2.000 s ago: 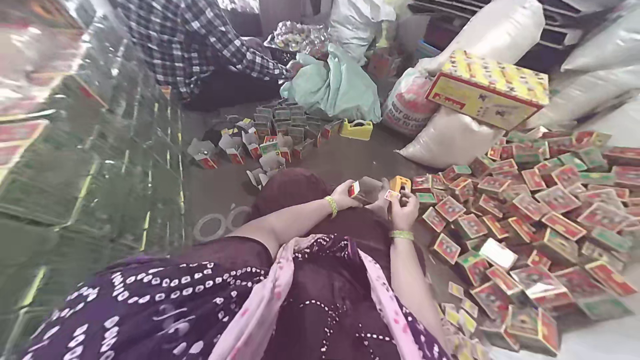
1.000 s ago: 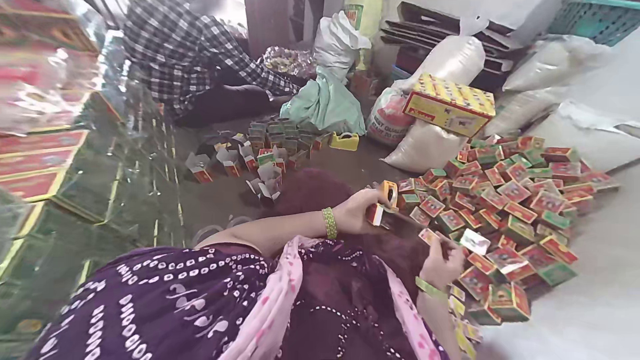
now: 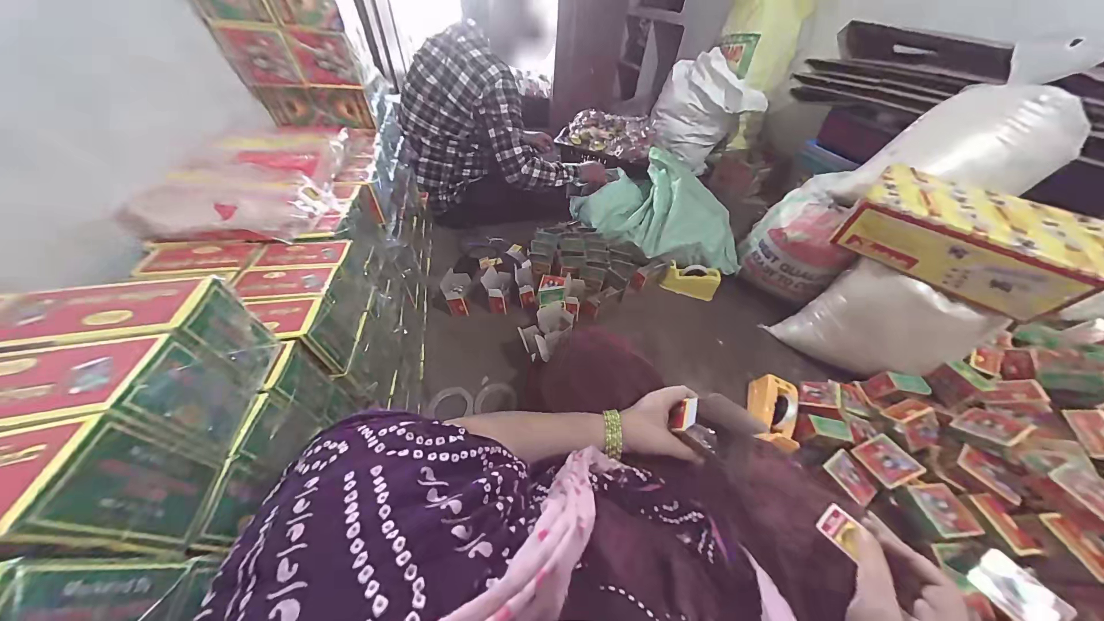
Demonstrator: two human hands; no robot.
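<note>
My left hand (image 3: 660, 423), with a yellow-green bangle at its wrist, holds a small open cardboard box (image 3: 684, 414) above my lap. At the lower right, my right hand (image 3: 897, 573) pinches a small printed card or packet (image 3: 838, 532) with yellow and red on it. An orange tape dispenser (image 3: 773, 410) stands on the floor between my hands and a heap of small red and green boxes (image 3: 940, 509). Beyond my lap, several open-topped boxes (image 3: 552, 319) stand on the floor beside a yellow tape dispenser (image 3: 692, 280).
Wrapped red and green cartons (image 3: 112, 466) are stacked at the left. A person in a checked shirt (image 3: 474, 112) sits ahead by a tray of wrapped items (image 3: 608, 134) and a green cloth bag (image 3: 681, 216). A yellow carton (image 3: 975, 241) rests on white sacks (image 3: 888, 319).
The right hand has moved away from the left, down to the lower right, with the small card or packet. The left hand still holds a box. The view has shifted, showing more wall and cartons.
</note>
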